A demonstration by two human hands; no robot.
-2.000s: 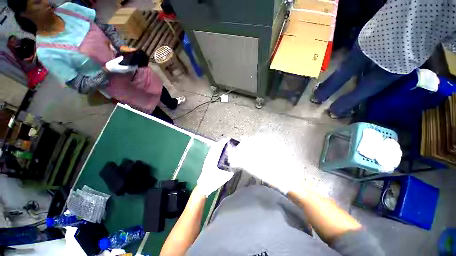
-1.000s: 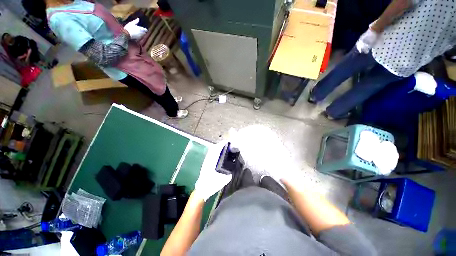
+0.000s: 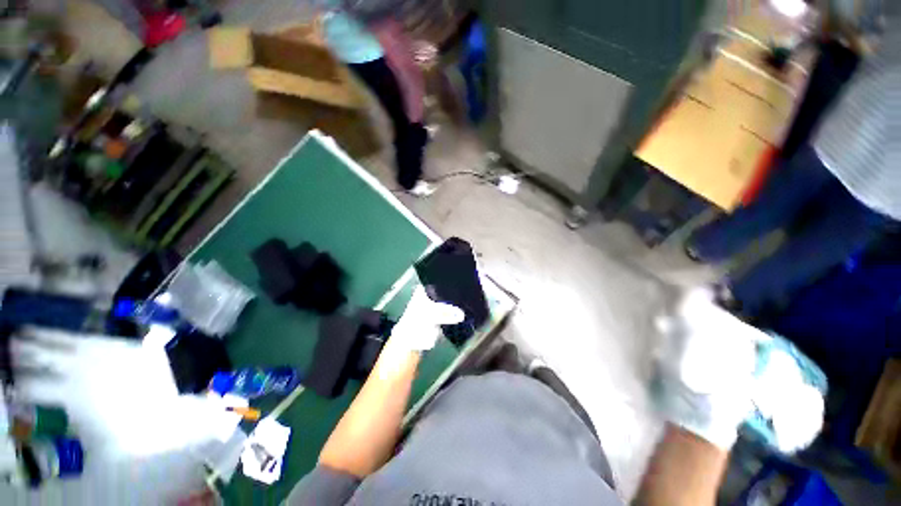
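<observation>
My left hand (image 3: 427, 321), in a white glove, holds a black rectangular part (image 3: 454, 289) over the right edge of the green-topped bench (image 3: 326, 203). My right hand (image 3: 703, 371), gloved and blurred, is out to the right by the pale blue-green stool (image 3: 790, 371) with white cloths (image 3: 788, 403) on it. Whether it holds anything cannot be told. Black parts (image 3: 298, 276) lie in a dark clump on the bench, and more black parts (image 3: 341, 351) lie nearer me.
A crinkled clear bag (image 3: 209, 298), blue-labelled bottles (image 3: 255, 380) and a paper slip (image 3: 265, 451) lie on the bench's left. An open cardboard box (image 3: 301, 69) and a person (image 3: 395, 89) are beyond. Another person (image 3: 860, 148) stands at right, near the machine cabinet (image 3: 558, 109).
My right hand has left the part and moved far right to the stool. My left hand alone holds the part, its broad black face now showing. The view has turned and is blurred.
</observation>
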